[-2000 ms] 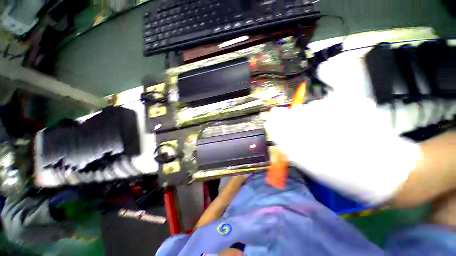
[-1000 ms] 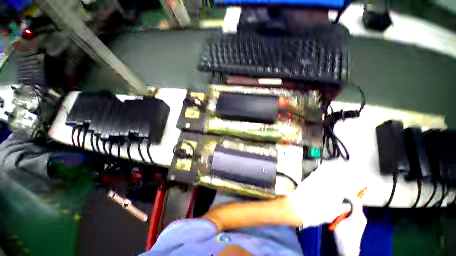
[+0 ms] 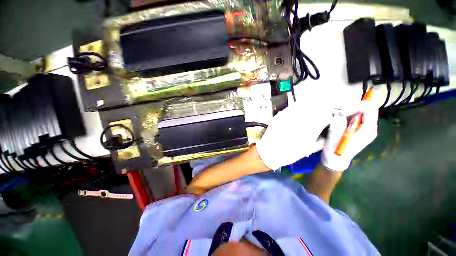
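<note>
A black power adapter (image 3: 202, 132) lies in the near test fixture (image 3: 115, 162), its cord running right towards my left hand. A second adapter (image 3: 175, 42) lies in the far test fixture (image 3: 107, 97). My left hand (image 3: 295, 130), in a white glove, reaches across to the right of the near fixture, its fingers close to my right hand. Whether it holds something is hidden by glare and overlap. My right hand (image 3: 352, 135), also gloved, grips an orange marker pen (image 3: 350, 132), tilted with its tip up. A small dark part shows between the hands.
Black adapters (image 3: 362, 52) stand in a row at the right, cords towards me. Another row (image 3: 40, 115) stands at the left. Coiled black cables (image 3: 302, 60) and a green block (image 3: 284, 85) are at the fixtures' right end. A red-edged tray (image 3: 137, 190) is low at the left.
The view has shifted closer over the fixtures. One second ago both hands were lower right of the fixtures; my right hand with the pen now shows more fully, beside my left hand.
</note>
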